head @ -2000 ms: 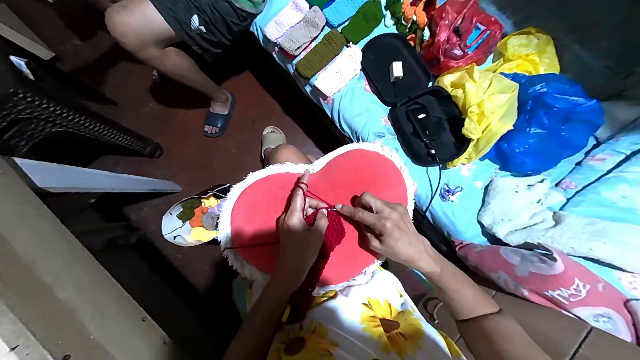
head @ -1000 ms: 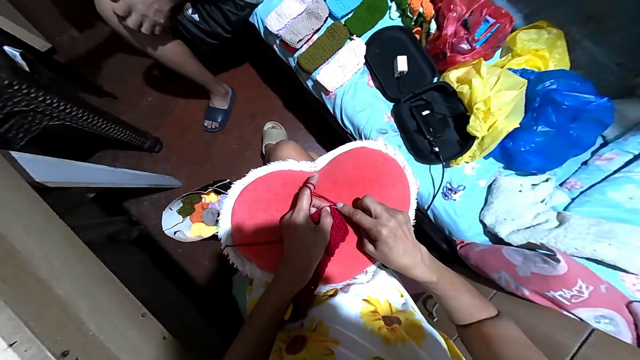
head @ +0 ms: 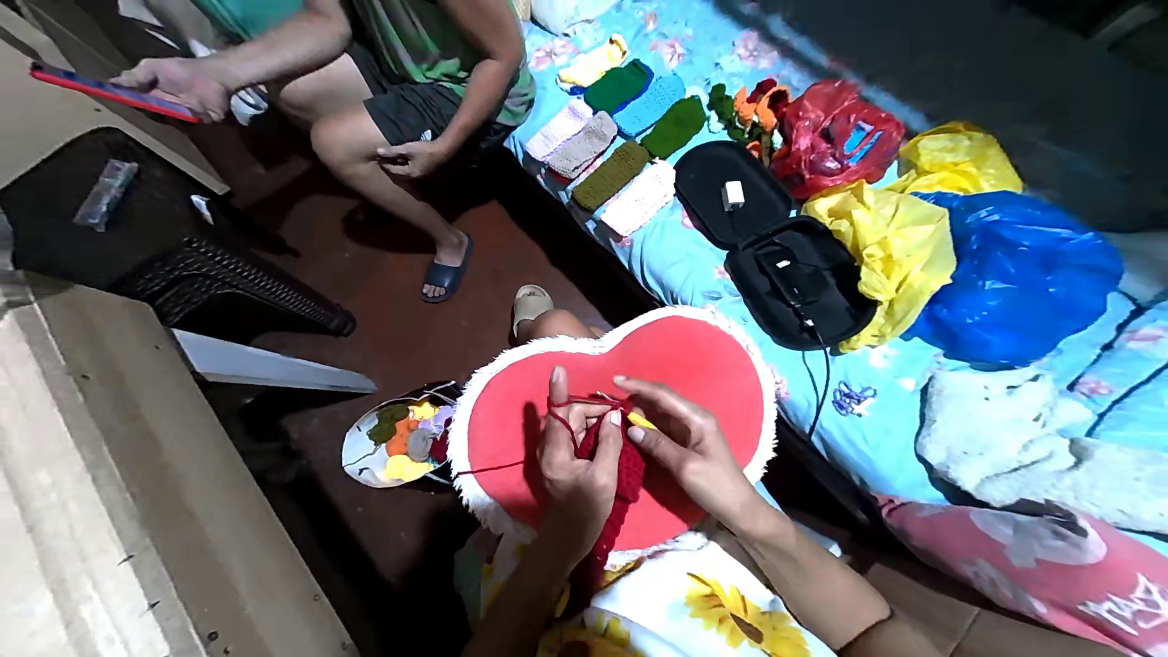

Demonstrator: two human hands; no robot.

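Observation:
Over a red heart-shaped cushion with white fluffy trim (head: 721, 365), my left hand (head: 579, 456) pinches the top of a dark red crocheted piece (head: 628, 474). Dark red yarn (head: 558, 411) loops round its raised index finger, and a strand runs left across the cushion. My right hand (head: 689, 438) grips a crochet hook with a yellow handle (head: 641, 421), its tip at the work beside my left fingertips. The crocheted piece hangs down toward my lap, its lower part partly hidden by my left hand and forearm.
Left of the cushion, a container (head: 360, 447) holds several yarn balls. The bed on the right bears crocheted rectangles (head: 610, 175), an open black case (head: 798, 283) with a cable, plastic bags (head: 1013, 274) and a white cloth (head: 985, 429). A person (head: 429, 91) sits ahead, near a dark stool (head: 173, 246).
The view has shifted, showing more of the seated person and a red-edged device in that person's hand. My right hand's fingers are more spread, and the yellow hook handle now shows.

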